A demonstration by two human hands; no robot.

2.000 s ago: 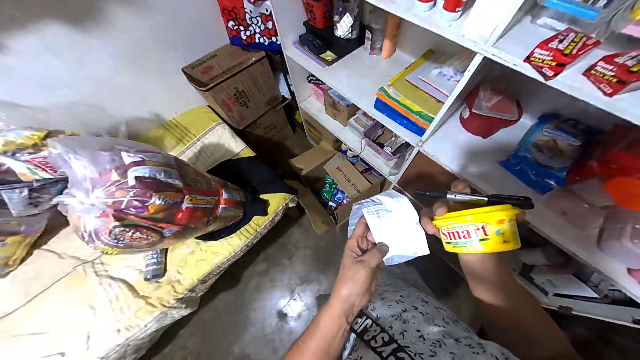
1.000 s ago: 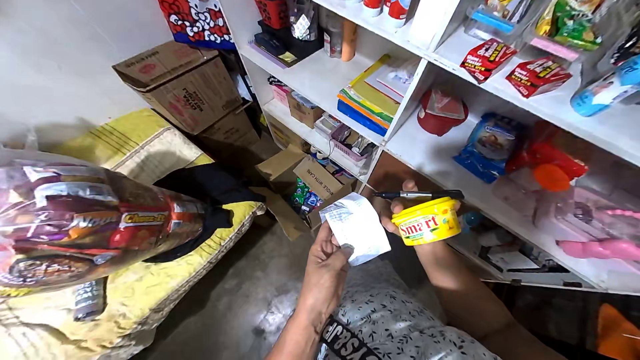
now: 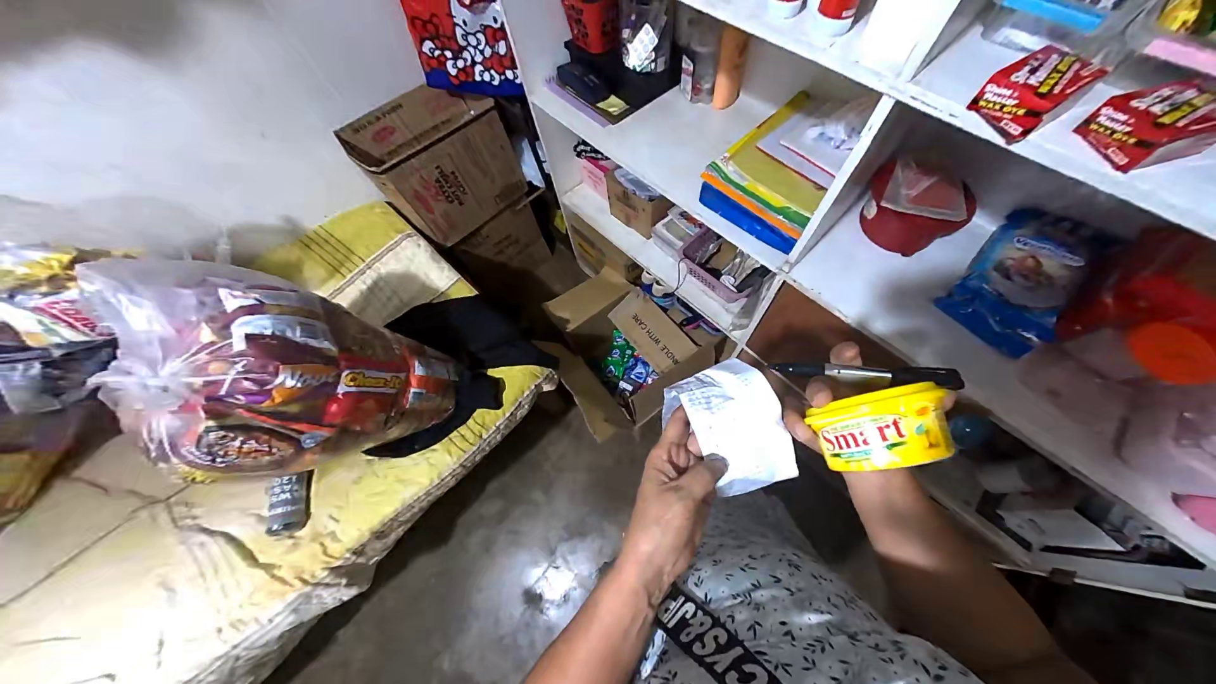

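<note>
My left hand (image 3: 676, 480) pinches a creased white paper slip (image 3: 739, 427) with faint writing between thumb and fingers. Just right of it, my right hand (image 3: 836, 389) holds a round yellow plastic tub (image 3: 882, 427) labelled Smart, its lid upward. A black pen (image 3: 869, 374) lies across the same hand, above the tub, pointing toward the slip. The palm is largely hidden behind the tub. The slip and the tub are side by side, close together.
White shelves (image 3: 845, 280) hold folders (image 3: 769, 171), a red cap (image 3: 917, 204) and packets. An open cardboard box (image 3: 655, 332) stands on the floor below. At left, a clear bag of snack packs (image 3: 313, 380) lies on a yellow-covered surface (image 3: 380, 513); cardboard boxes (image 3: 442, 166) are stacked behind.
Both hands keep hold of the slip, the tub and the pen, nearly unchanged. The view swung right, then partly back left.
</note>
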